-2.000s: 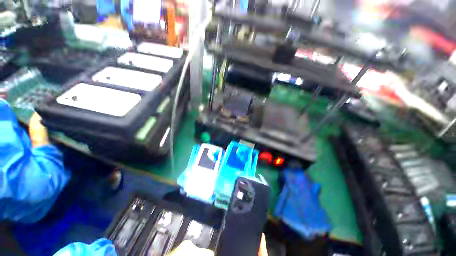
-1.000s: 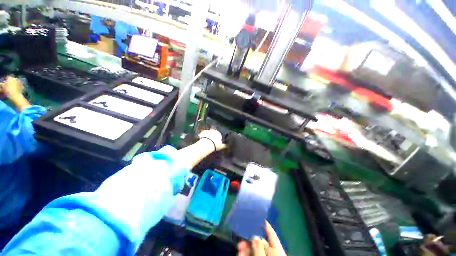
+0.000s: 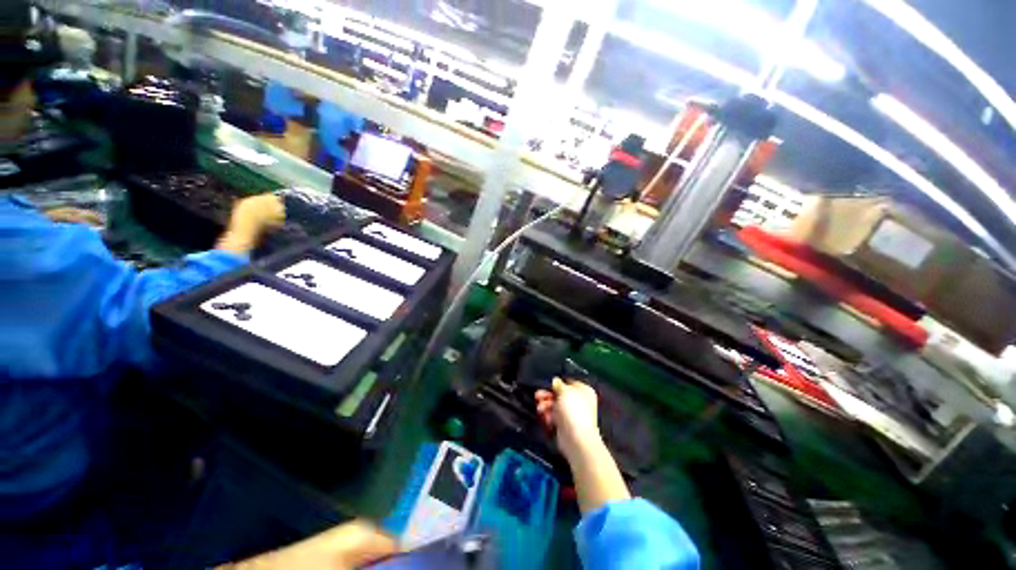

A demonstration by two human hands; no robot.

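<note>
My right hand reaches into the press, with its fingers closed at the near edge of a dark phone-shaped piece over the left nest. My left hand, blurred and cut off by the bottom edge, holds a dark bluish phone-shaped piece with a camera area at its corner. Only the top of this piece shows. Behind it lie a white phone-shaped piece with a dark rectangle and a light-blue stack.
Stacked black cover trays with white panels stand left. A pale hose and a post separate them from the press. A worker in blue reaches behind the trays. Long black phone trays lie right; the press's upper plate overhangs its bed.
My left hand has left the press and is now low in front with a phone-shaped piece. My right hand has moved forward into the press. The view has tilted up.
</note>
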